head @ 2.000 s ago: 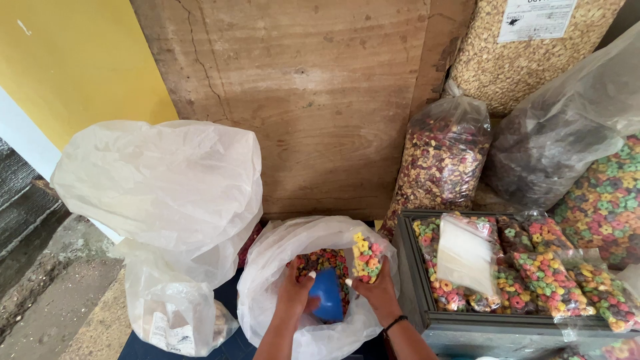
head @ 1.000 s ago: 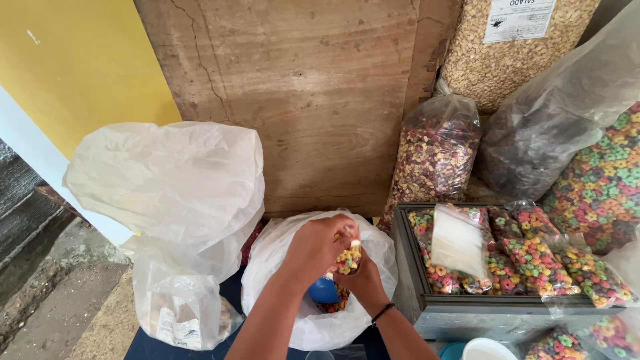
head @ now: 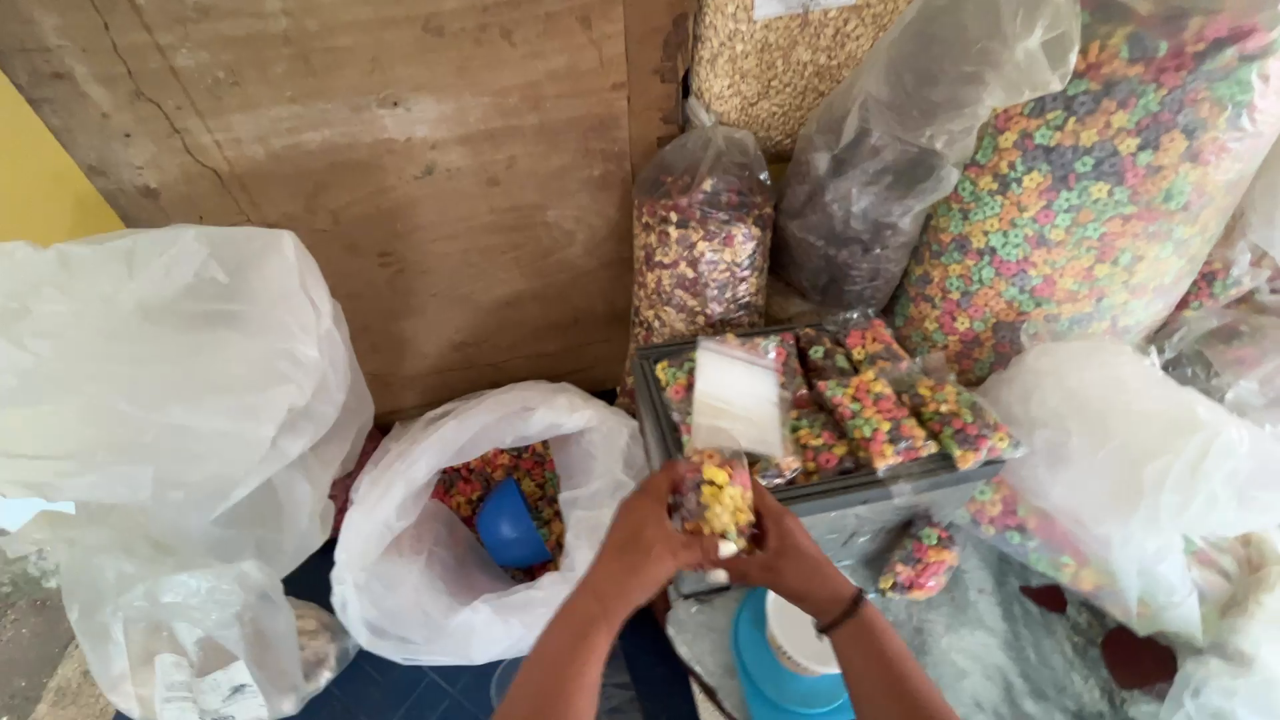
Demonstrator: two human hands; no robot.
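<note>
Both hands hold a small clear plastic bag of colourful cereal at the front edge of a grey tray. My left hand grips its left side, and my right hand, with a dark band at the wrist, grips its right side. To their left stands an open white plastic sack of loose colourful cereal, where a blue scoop rests on the cereal. Just above the hands, a stack of empty clear bags lies on filled cereal packets in the tray.
Large bags of star-shaped cereal, dark cereal and mixed flakes stand behind the tray. A white tub sits on a blue base. One packet lies on the grey surface. White plastic bags stand at left.
Both hands have moved right with the small bag, from over the open sack to the tray's front edge. The blue scoop stays in the sack. The view has shifted right.
</note>
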